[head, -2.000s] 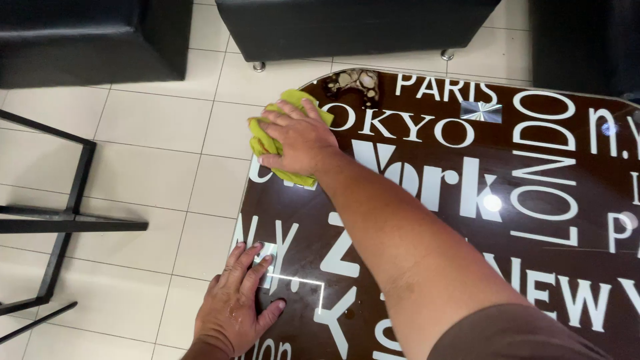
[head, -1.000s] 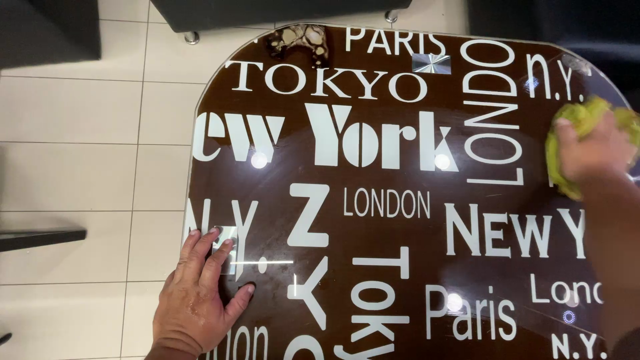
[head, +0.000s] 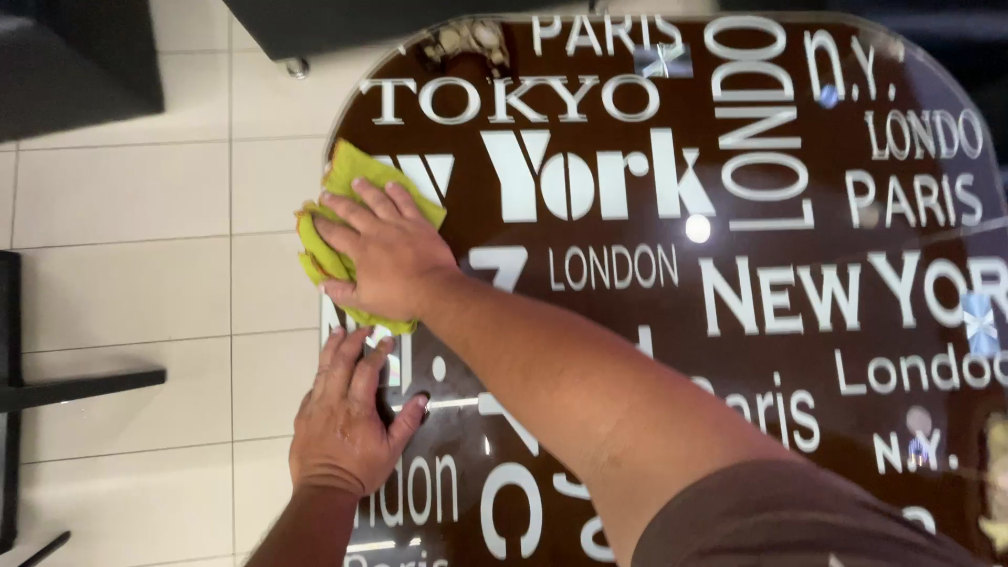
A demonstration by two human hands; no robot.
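A glossy brown tabletop (head: 591,339) printed with white city names fills the middle and right. My right hand (head: 394,252) reaches across to its left edge and presses a yellow-green cloth (head: 362,169) flat against the surface. Part of the cloth hangs over the rim, and its folds bunch up under the fingers. Just below the cloth, my left hand (head: 342,413) rests on the same edge with its fingers spread and nothing in them. The right forearm covers part of the lettering.
Black upholstered seats (head: 75,63) stand at the upper left and along the top, one on a short metal foot (head: 296,68). A black metal frame (head: 87,387) juts in from the left over pale floor tiles (head: 126,295).
From the tabletop's far right side, my right hand has swept the cloth across to the left edge. My left hand stays resting at the left edge.
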